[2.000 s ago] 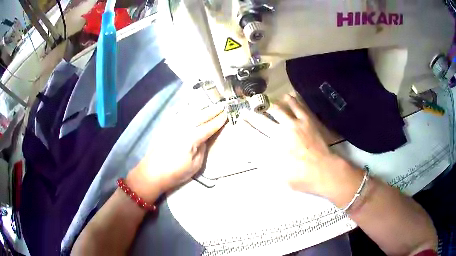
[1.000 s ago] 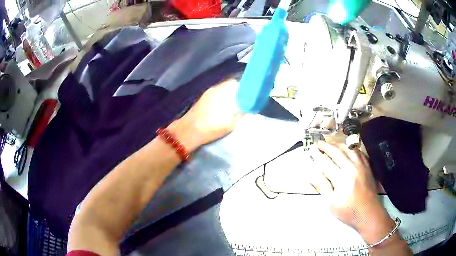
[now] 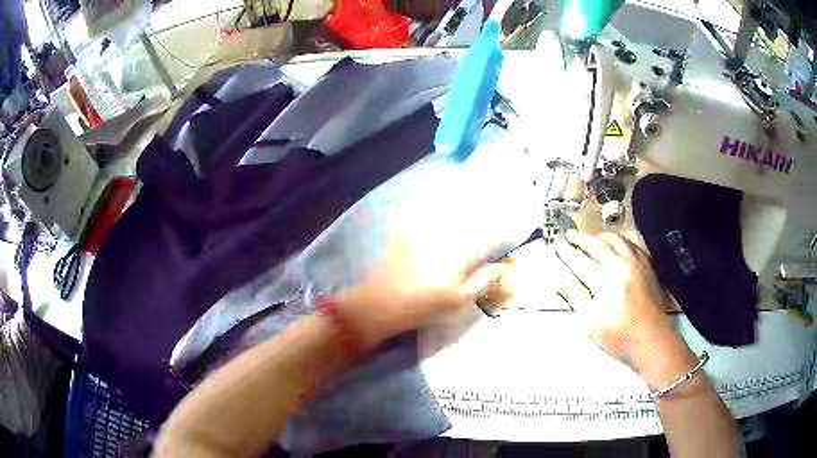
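A large dark purple garment panel (image 3: 224, 224) with pale grey-blue faces lies over the left half of the table and hangs over its front edge. My left hand (image 3: 403, 300) is blurred and lies over the pale part of the cloth, left of the needle; its grip is unclear. My right hand (image 3: 614, 300) lies flat with fingers spread, fingertips beside the presser foot (image 3: 557, 222) of the cream-white machine (image 3: 699, 134). Glare hides what lies under the fingertips. A small dark strip of cloth edge shows just left of the foot.
A blue flat handle (image 3: 468, 94) hangs left of the machine head. A dark labelled piece (image 3: 703, 259) lies on the machine bed. Black-handled scissors (image 3: 67, 268) lie far left. A blue basket (image 3: 103, 425) stands at lower left. A red thing (image 3: 367, 22) lies at the back.
My left hand has moved from the upper edge of the cloth down and towards the needle, folding the pale cloth. My right hand stays by the foot. Since the earliest frame the view has shifted left.
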